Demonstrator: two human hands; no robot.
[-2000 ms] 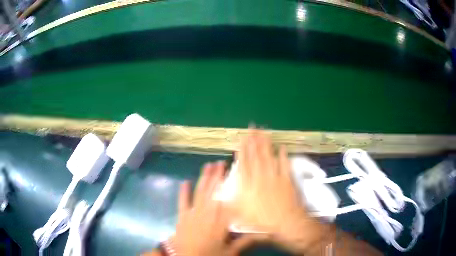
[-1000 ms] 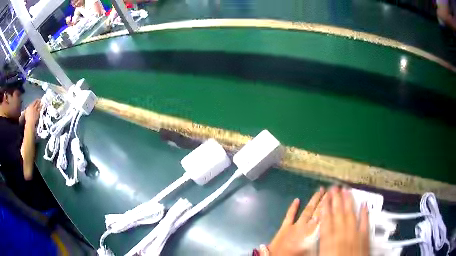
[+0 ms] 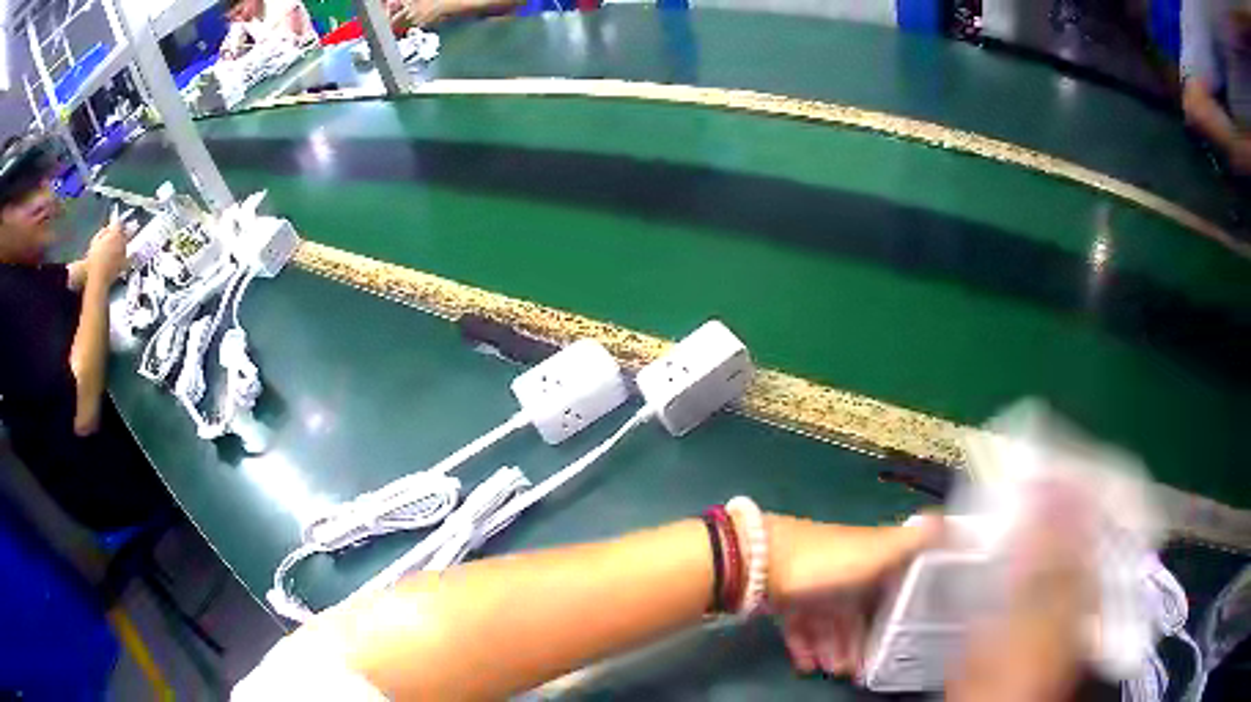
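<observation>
My left hand, with a beaded bracelet and dark red bands at the wrist, grips a white power strip body at its left side, near the lower right. My right hand is strongly blurred and lies over the right part of the block. A blurred, crumpled white wiping cloth shows at its fingers. Two white power strip bodies, one on the left and one on the right, lie by the belt rail, outlet slots visible on the left one. Their looped cords trail toward the lower left.
The green belt curves behind the worn yellowish rail. More corded white blocks lie at the far left beside a person in dark clothes. A white post stands there. Looped white cord lies at the right edge.
The view has swung left since the first frame. My hands were flat together over the white block; now my left hand grips its side, and my right hand with the cloth is blurred above it.
</observation>
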